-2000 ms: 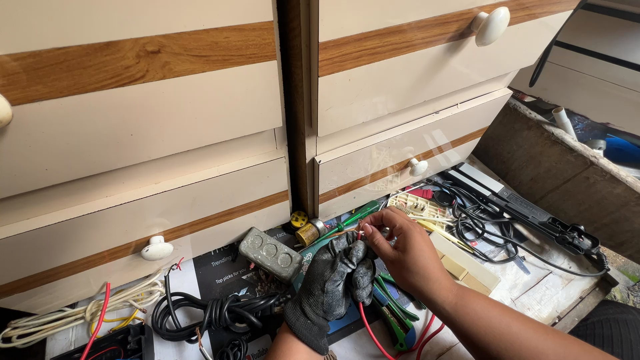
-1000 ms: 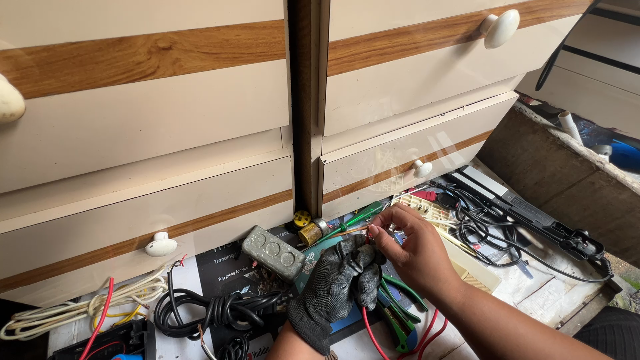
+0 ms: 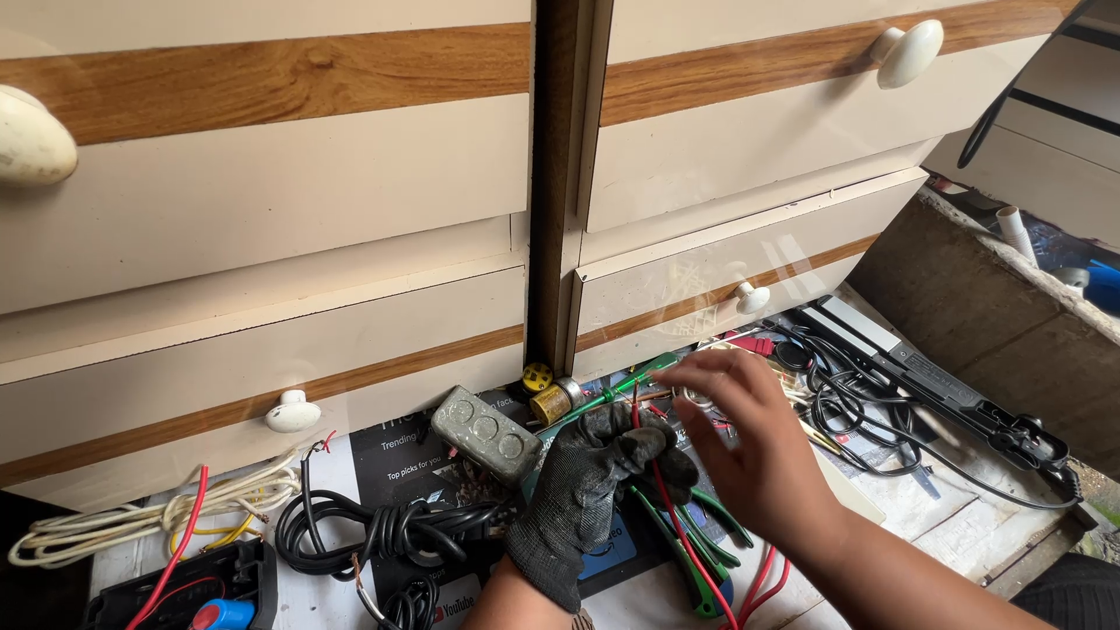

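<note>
My left hand point(image 3: 604, 481), in a black work glove, pinches a red insulated wire point(image 3: 669, 503) near its upper end, which points up. My bare right hand point(image 3: 744, 429) is just right of that end, fingers spread, holding nothing that I can see. Behind my hands lies a green-handled screwdriver point(image 3: 643, 376). Green-handled pliers point(image 3: 700, 547) lie below my hands, partly hidden. A grey metal electrical box point(image 3: 486, 433) is left of the glove, near a brass-coloured cylindrical part point(image 3: 557, 400).
Beige drawer fronts point(image 3: 289, 184) stand close behind. Coiled black cable point(image 3: 350, 529), coiled white wire point(image 3: 157, 512) and an open black casing point(image 3: 188, 586) lie at left. At right are tangled black cords point(image 3: 840, 402), a long grey-and-black device point(image 3: 936, 376) and a concrete ledge point(image 3: 971, 306).
My right hand has let go at the wire end and opened beside it. The red wire's end now stands up from the gloved fingers.
</note>
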